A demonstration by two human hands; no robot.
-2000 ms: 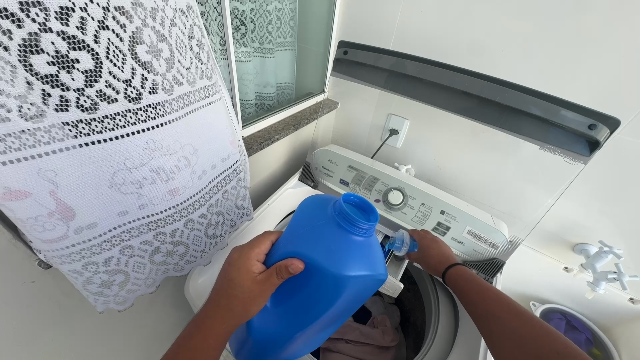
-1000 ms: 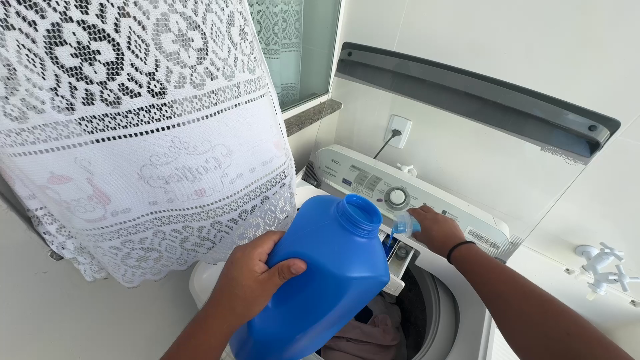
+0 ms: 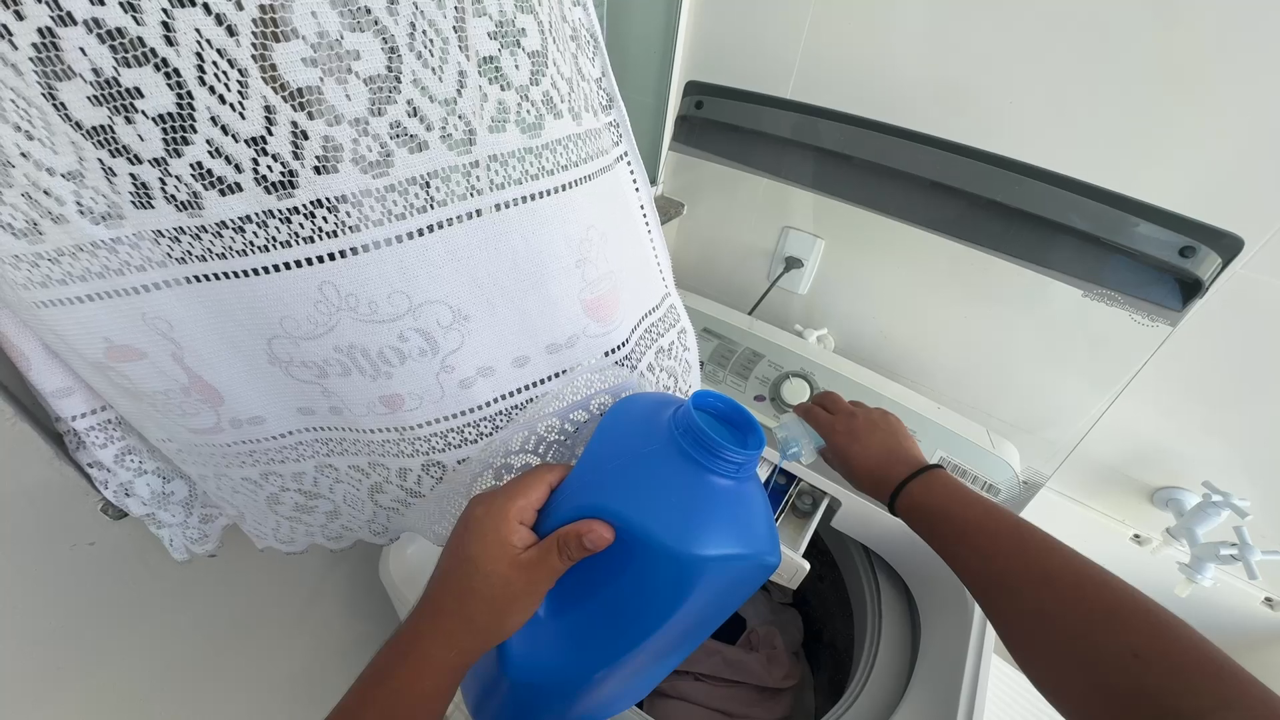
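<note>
My left hand (image 3: 525, 565) grips a large blue plastic jug (image 3: 640, 560) with its mouth uncapped, tilted over the rim of a top-loading washing machine (image 3: 885, 620). In my right hand (image 3: 860, 440) is a small clear plastic cap (image 3: 797, 440), tipped beside the jug's mouth, above the pulled-out dispenser drawer (image 3: 805, 525). Something blue shows in the drawer. Behind my right fingers is the control panel with its round knob (image 3: 795, 390). Pinkish and dark clothes (image 3: 740, 670) lie in the drum, partly hidden by the jug.
A white lace cloth (image 3: 360, 350) hangs at the left, close to the jug. The raised lid (image 3: 940, 180) leans near the tiled wall. A plugged cord meets a wall outlet (image 3: 797, 260). White taps (image 3: 1205, 530) stick out at the right.
The hanging cloth has swung to the right, and now covers the left end of the control panel. The cap in my right hand has become more tipped.
</note>
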